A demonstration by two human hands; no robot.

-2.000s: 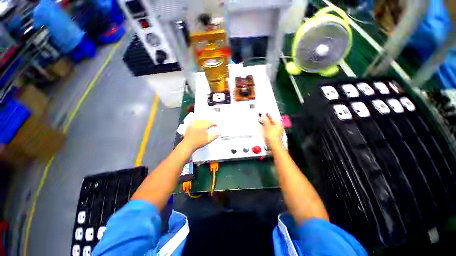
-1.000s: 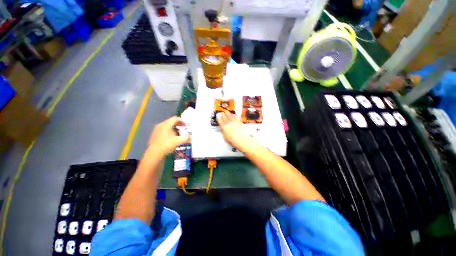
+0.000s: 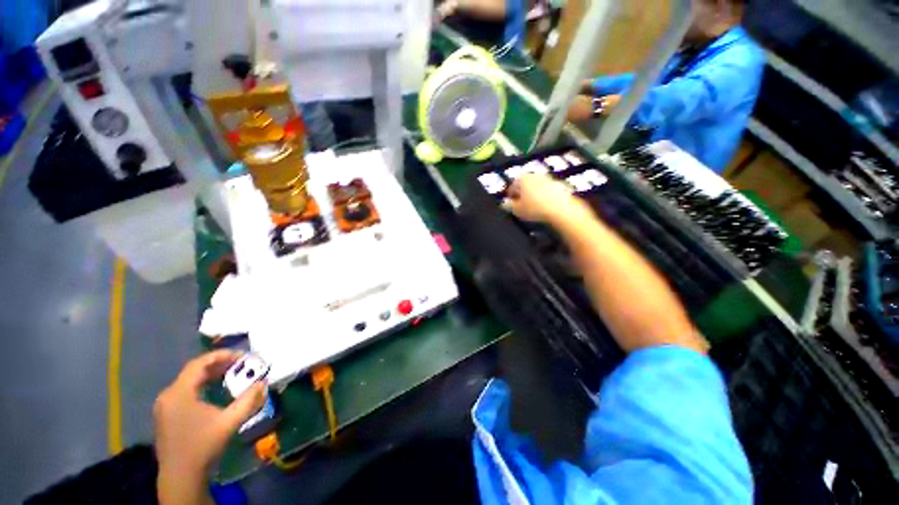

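Note:
My left hand (image 3: pixel 202 419) is at the lower left, holding a white square housing (image 3: pixel 245 373) between thumb and fingers, over the dark handheld device (image 3: pixel 260 419). My right hand (image 3: pixel 537 197) is over the top black tray (image 3: pixel 527 242) of the stack, fingertips down beside the white housings (image 3: pixel 584 180); whether it grips one is hidden. On the white press base (image 3: pixel 345 286), a white housing (image 3: pixel 299 234) sits in the left fixture beneath the brass press head (image 3: pixel 281 178). The right orange-brown fixture (image 3: pixel 353 207) shows no white part.
A lime green fan (image 3: pixel 463 113) stands behind the tray stack. A white control box (image 3: pixel 103 108) is left of the press. A white cloth (image 3: pixel 222 306) lies at the base's left edge. Orange connectors (image 3: pixel 323 377) are at its front. A person in blue (image 3: pixel 705 89) is across the bench.
The view has turned right. My right hand has left the left fixture and reached the tray stack. The fixtures have moved back, the left one under the head. My left hand has come nearer with the housing.

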